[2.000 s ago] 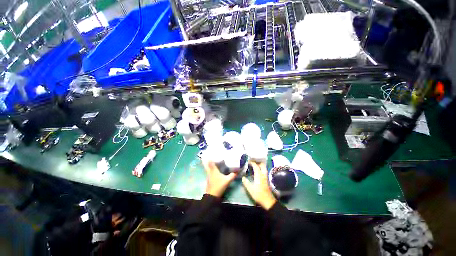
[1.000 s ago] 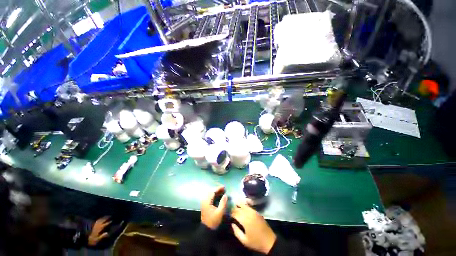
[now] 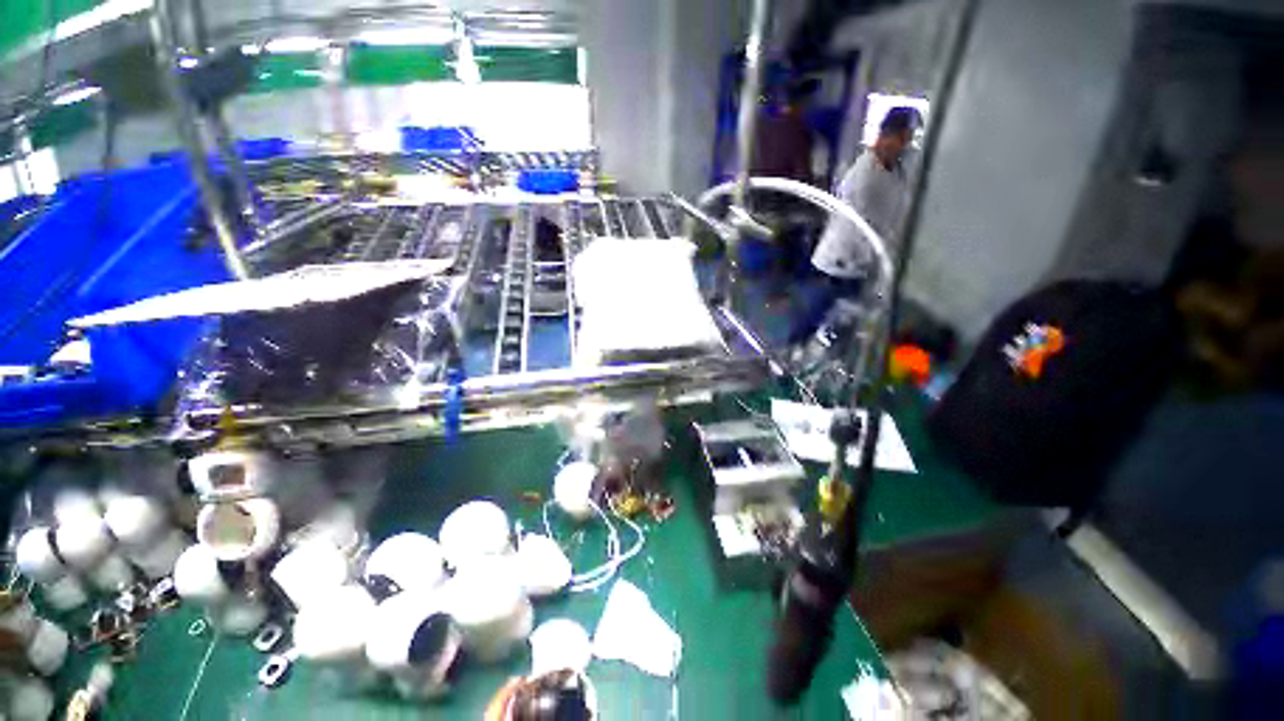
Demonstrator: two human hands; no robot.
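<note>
Several white rounded camera housings stand in a cluster at the lower centre left of the green mat. A camera with a dark glossy face is cut off by the bottom edge. A flat white angular piece lies to its right. A black electric screwdriver hangs at the right. Neither of my hands is in the picture.
More white housings stand at the left. A grey metal fixture and a paper sheet are at the right. Behind are a roller rack and blue bins. A dark cap and a person show at right.
The view has swung up and to the right, so the bench sits lower and further left. My hands have left the picture. The cap and the person in the background have come into view.
</note>
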